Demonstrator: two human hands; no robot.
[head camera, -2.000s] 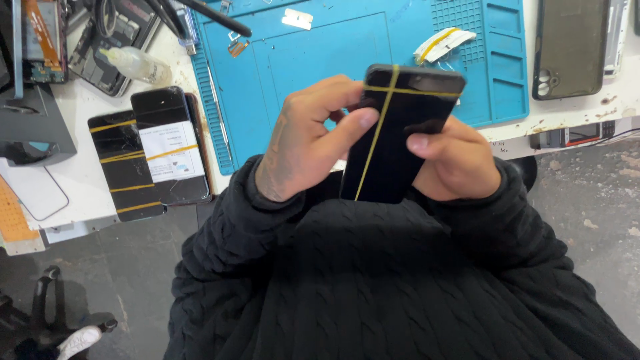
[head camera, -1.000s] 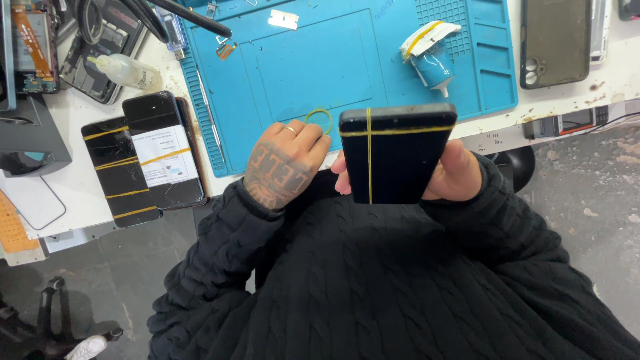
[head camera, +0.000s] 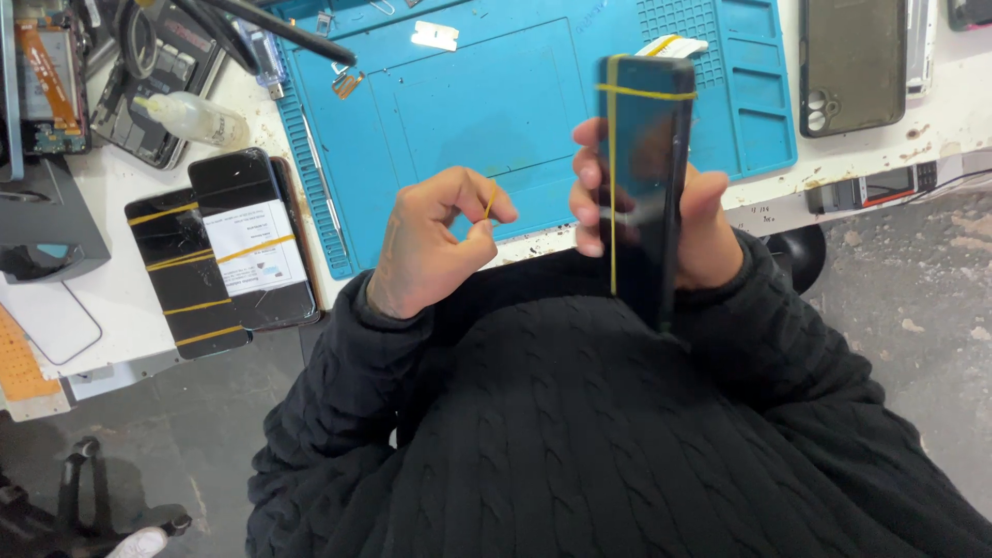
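My right hand holds a black smartphone tilted on edge above my lap. One yellow rubber band crosses the phone near its top, and another runs along its length. Between the thumb and index finger of my left hand, a loose yellow rubber band is pinched. That hand is left of the phone, over the near edge of a blue silicone repair mat.
Banded phones, one under a printed paper, lie at the left. Near them are a plastic bottle and an opened phone. A phone case rests at the right. Black cables hang over the mat.
My left hand has lifted from the mat with a rubber band that lay there one second ago. The phone in my right hand has moved right and turned more on edge.
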